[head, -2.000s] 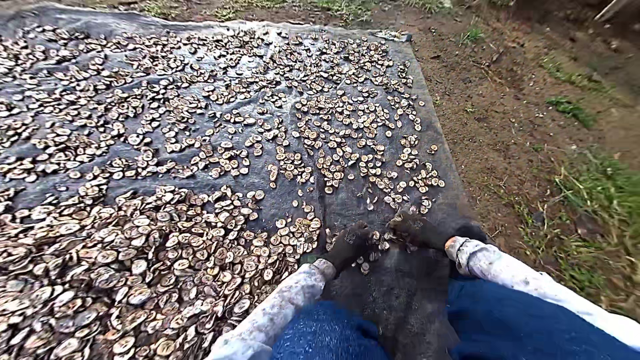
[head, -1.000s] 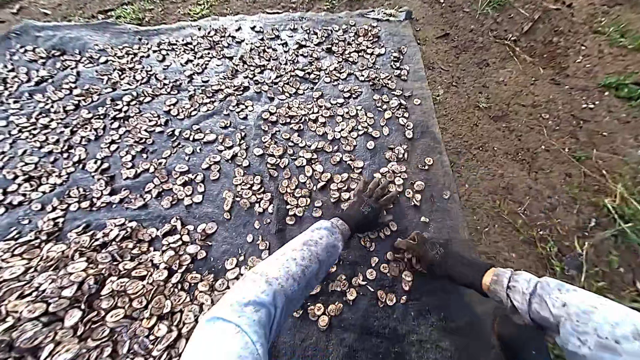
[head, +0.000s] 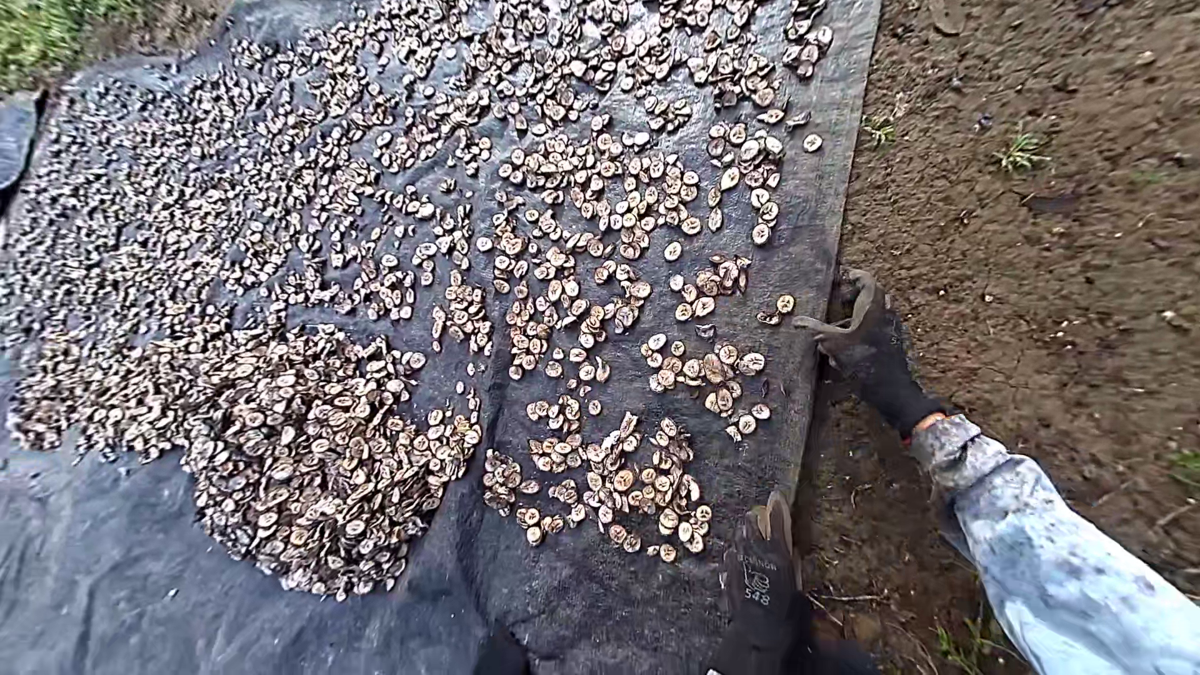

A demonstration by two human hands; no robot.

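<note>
Many small dried slices, like banana slices with brown rims (head: pixel 600 187), lie scattered over a dark woven ground sheet (head: pixel 581 600). A thick heap of them (head: pixel 309 469) is at the lower left. At the sheet's right edge, my right hand (head: pixel 867 347), in a dark glove, grips the border, its thumb over the top. Nearer to me, my gloved left hand (head: pixel 764 581) is at the same edge, seen from the back; its fingertips touch the border, but whether they hold it cannot be told. A smaller group of slices (head: pixel 647 487) is left of it.
Bare brown soil (head: pixel 1031 281) with small grass tufts (head: pixel 1022 152) runs along the sheet's right side. Grass (head: pixel 42 37) grows at the upper left, beside a piece of another dark sheet (head: pixel 14 141).
Both hands were among the slices near the sheet's right side and are now at its right edge; my right hand has taken hold of the border. The view has turned.
</note>
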